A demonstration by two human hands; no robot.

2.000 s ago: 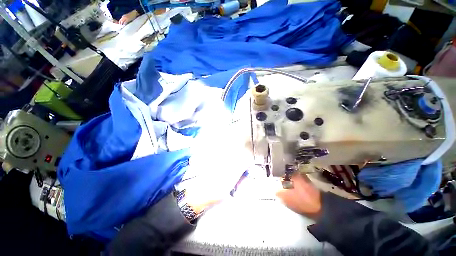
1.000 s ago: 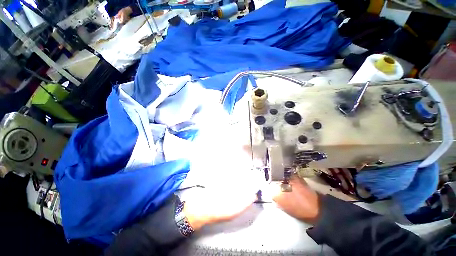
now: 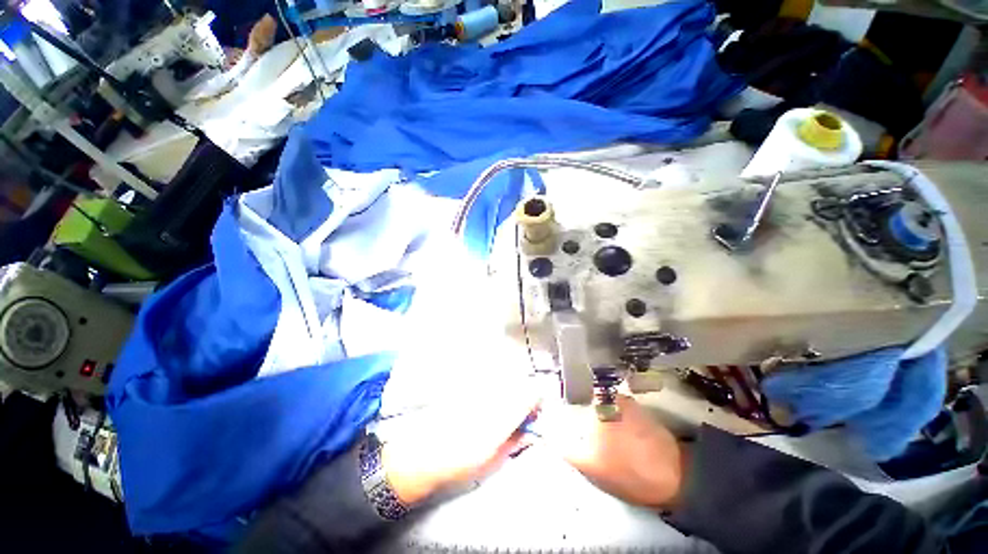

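The royal-blue garment (image 3: 233, 449) with its pale inner side (image 3: 352, 233) lies bunched left of the sewing machine head (image 3: 737, 260). My left hand (image 3: 439, 454), with a watch at the wrist, lies low at the left of the needle area. A small blue piece (image 3: 531, 425) shows at its fingertips. My right hand (image 3: 628, 454) lies under the left end of the head, beside the presser foot parts (image 3: 608, 400). Its fingertips are lost in lamp glare and partly behind the machine, so its grip cannot be told.
A blue garment pile (image 3: 520, 92) lies behind the machine. A thread cone (image 3: 802, 141) stands behind the head, with a curved metal tube (image 3: 542, 162) at its left. A light-blue rag (image 3: 856, 395) is tucked under the head. Another machine (image 3: 49, 330) stands at far left.
The view has shifted slightly. My left hand has moved right to beside the needle area and then back a little. The small blue piece shows again at its fingertips. My right hand stays by the presser foot.
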